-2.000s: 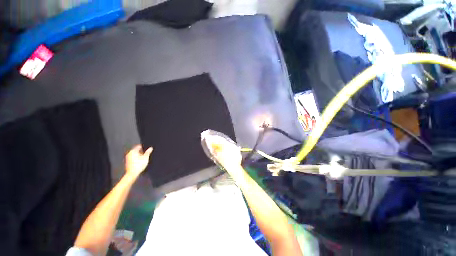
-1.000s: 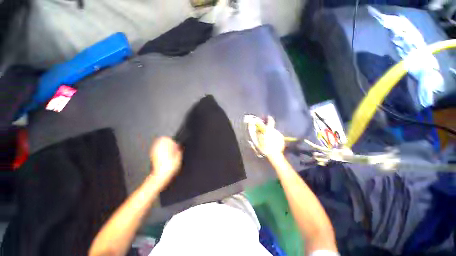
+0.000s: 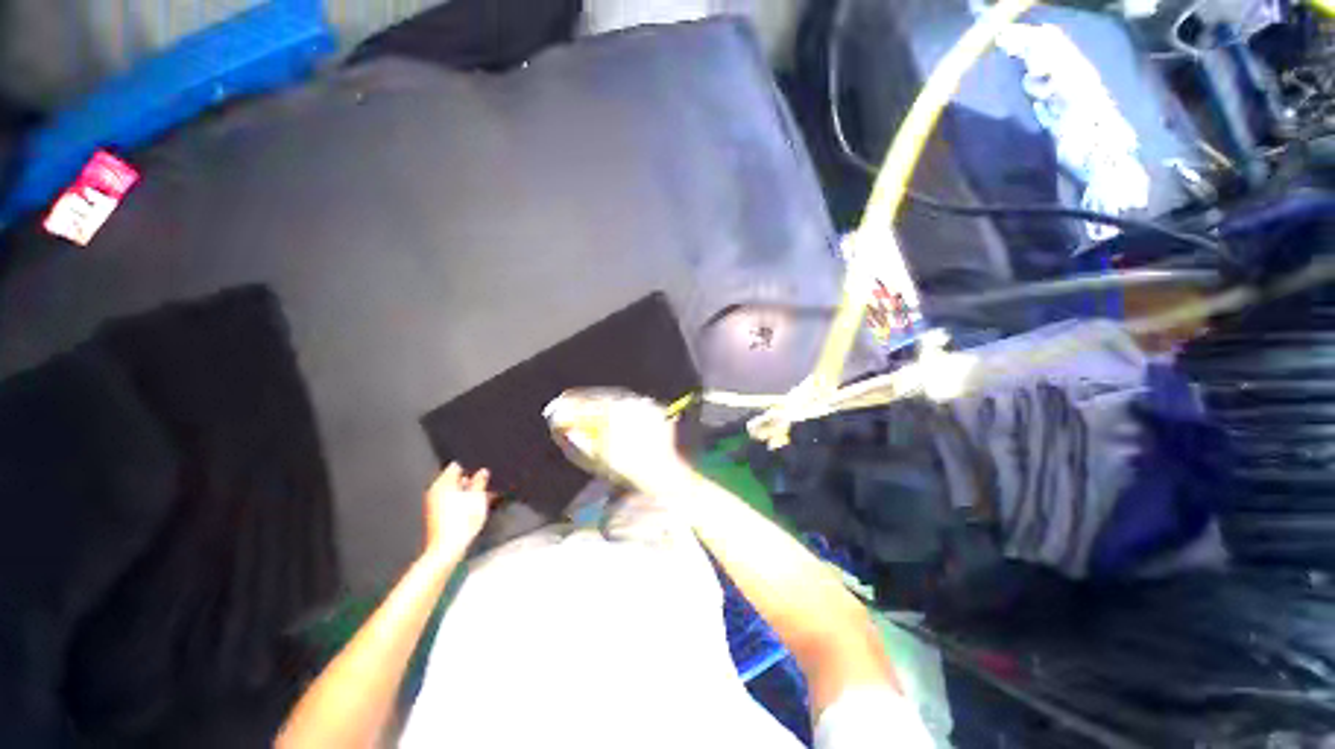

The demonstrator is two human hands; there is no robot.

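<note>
A black garment (image 3: 644, 344) lies on the grey padded table (image 3: 483, 190) in front of me, as a small slanted rectangle that looks folded. My right hand (image 3: 633, 446) is closed on the steam iron (image 3: 568, 414), which rests over the middle of the garment. The hand hides most of the iron, and only its pale rim and tip show. My left hand (image 3: 457, 505) is at the garment's lower left edge, fingertips touching or very close to the cloth. Whether it grips the edge is too blurred to tell.
A thick black garment stack (image 3: 191, 439) lies on the left. A blue bar (image 3: 191, 81) and a pink-red card (image 3: 91, 198) are far left. A yellow hose (image 3: 893, 183) comes down to a pale tied support (image 3: 879, 388) at right. Grey folded garments (image 3: 1025, 439) are below right.
The garment now covers a smaller, slanted area. My right hand and iron have moved left, from the table's right side onto the garment. My left hand has moved down to its lower edge.
</note>
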